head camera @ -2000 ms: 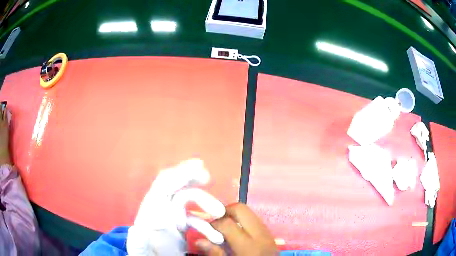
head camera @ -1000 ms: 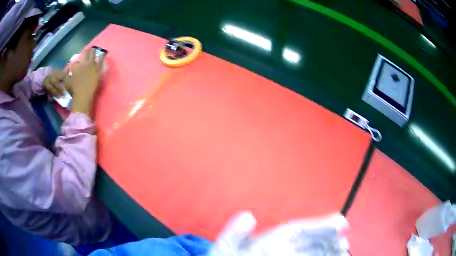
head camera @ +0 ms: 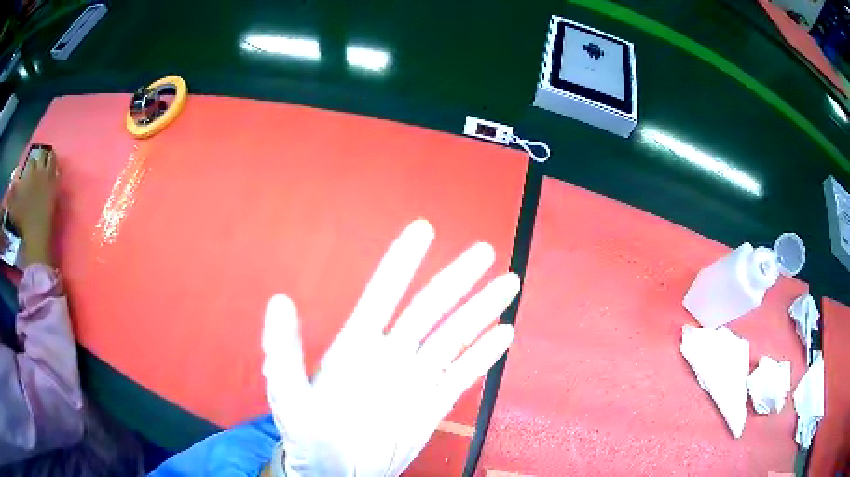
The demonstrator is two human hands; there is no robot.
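Observation:
My left hand, in a white glove with a blue sleeve, is raised over the red-orange mat at the lower middle. Its fingers are spread and it holds nothing. My right hand is not in view. An open white box stands on the dark green conveyor at the upper middle. It carries a black-framed device with a pale screen and a small robot figure. A small white meter with a looped strap lies near the mat's far edge.
A yellow tape roll sits at far left. A translucent bottle with an open round cap and crumpled white wipes are at right. A co-worker's pink sleeve and hand show at left. Another box is at the right edge.
Two seconds ago my bare right hand was at my gloved left fingers; now it is out of view. My left hand has risen and opened wide. The view swung left, then back.

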